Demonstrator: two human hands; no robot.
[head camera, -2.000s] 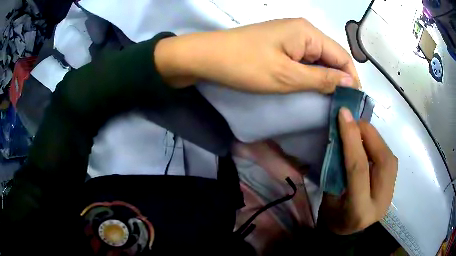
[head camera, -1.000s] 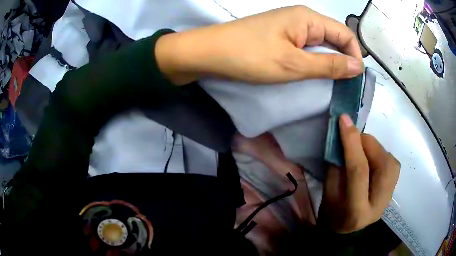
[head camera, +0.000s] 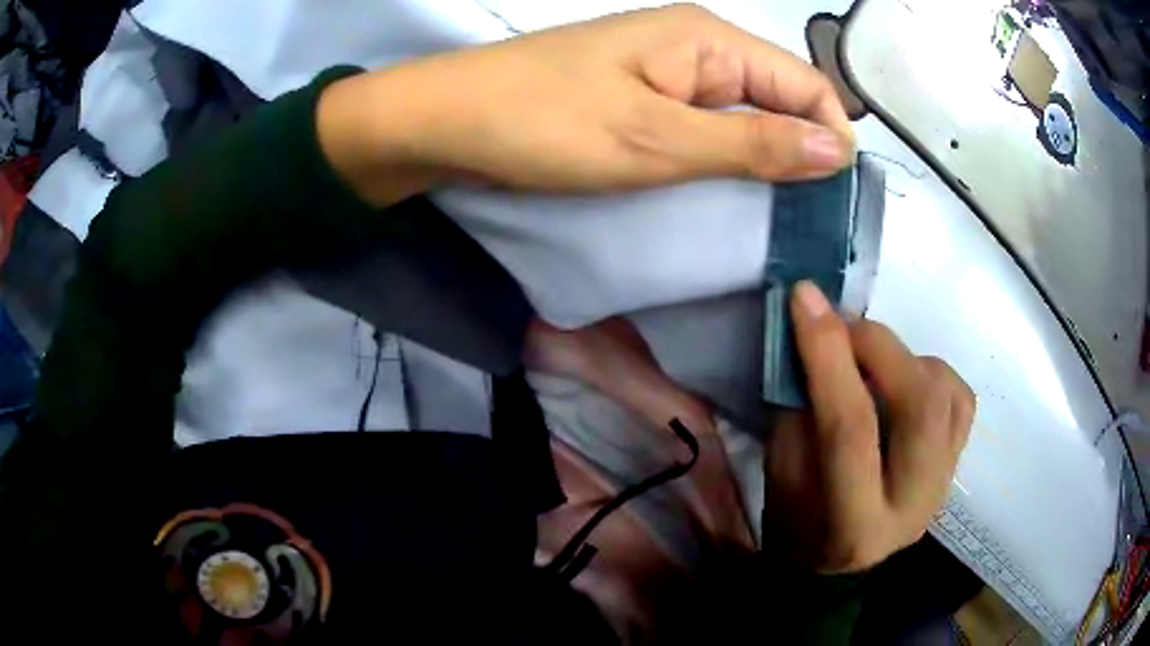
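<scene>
The dark green strip (head camera: 811, 234) lies along the right end of the pale panel (head camera: 631, 246), with a narrow grey edge beyond it. Its lower part looks folded or layered. My left hand (head camera: 605, 107) reaches across from the left and pinches the strip's upper end and the cloth between thumb and fingers. My right hand (head camera: 877, 435) holds the strip's lower part, its index fingertip on the strip; its other fingers are curled and partly hidden. Dark grey cloth (head camera: 410, 271) hangs from the pale panel below my left forearm.
The white machine table (head camera: 1009, 379) curves down the right side, with a ruler scale (head camera: 1009, 568) along its front edge. The cream machine bed (head camera: 971, 139) is at upper right. More pale cloth (head camera: 296, 360) lies over my lap. Coloured wires (head camera: 1116, 593) show at lower right.
The view has shifted, so everything sits further left. The gap between my left thumb and right index fingertip has widened, showing more of the green strip. Both hands keep hold.
</scene>
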